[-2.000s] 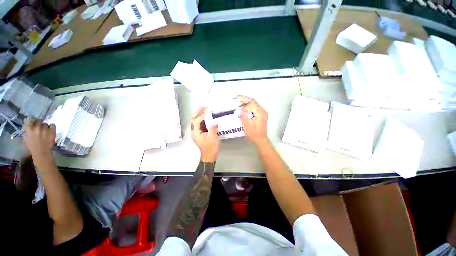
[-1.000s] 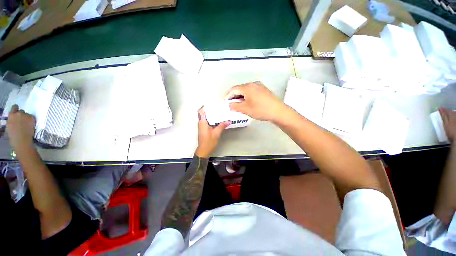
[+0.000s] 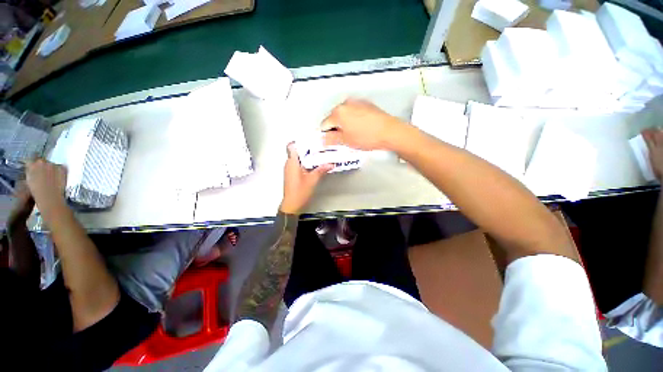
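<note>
A small white product box (image 3: 336, 158) with dark print on its near face is on or just above the bench in front of me. My left hand (image 3: 299, 180) grips its left end, thumb along the near side. My right hand (image 3: 356, 125) is over the box's top and far side, fingers bent down; its fingertips are partly hidden, so I cannot tell if it grips the box. A flat white stack (image 3: 211, 134) lies to the left. A loose folded white piece (image 3: 260, 74) stands near the rear bench edge.
Flat white pieces (image 3: 498, 138) lie to the right, with piled white boxes (image 3: 560, 65) behind. An open brown carton (image 3: 458, 280) is below the bench edge. Neighbours' hands are at far left (image 3: 47, 185) and far right (image 3: 653, 152). A red stool (image 3: 193, 312) is below left.
Compared with two seconds ago, my right hand has moved from the box's right end to over its top. My left hand stays on the left end. A neighbour's hand has appeared at far right.
</note>
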